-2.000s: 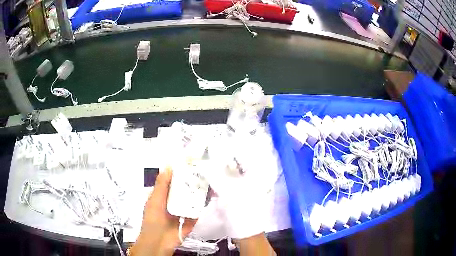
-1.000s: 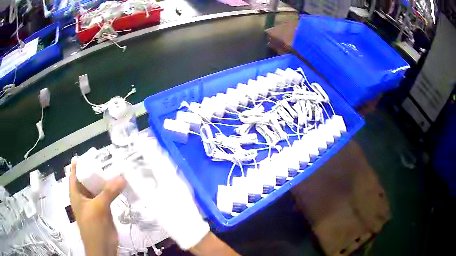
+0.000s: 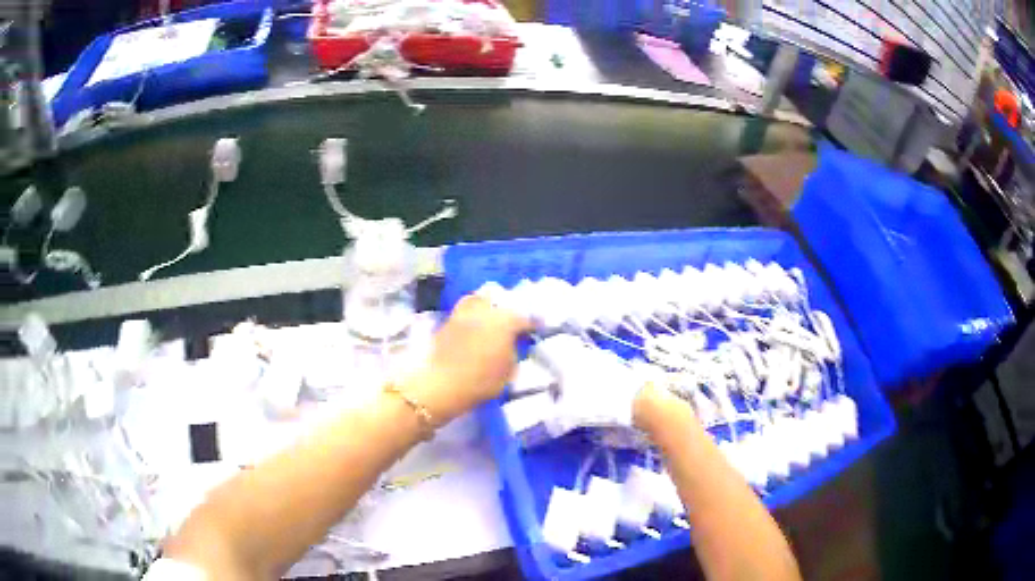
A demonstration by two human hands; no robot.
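The blue plastic tray (image 3: pixel 480 255) holds white power adapters in an upper row (image 3: pixel 647 293) and a lower row (image 3: pixel 772 460), with bundled white cords (image 3: pixel 755 369) between them. My bare left hand (image 3: pixel 482 346), with a thin bracelet, reaches over the tray's left side. Its fingers are curled at the left end of the upper row; the fingertips and anything in them are hidden. My white-gloved right hand (image 3: pixel 585 386) is inside the tray, with white adapter blocks (image 3: pixel 529 415) at its fingertips. Glare blurs the glove into the adapters.
A clear dispenser bottle (image 3: pixel 379 284) stands left of the tray. More adapters and cords lie on the white covering (image 3: pixel 244 499) at left. The green belt (image 3: pixel 545 159) carries loose adapters. Across it are a red bin (image 3: pixel 431 52) and a blue bin (image 3: pixel 80 97). Another blue tray (image 3: pixel 908 267) is at right.
My hands have moved from the bench beside the bottle into the tray's left part, carrying white adapters. The view swung right, then partly back left.
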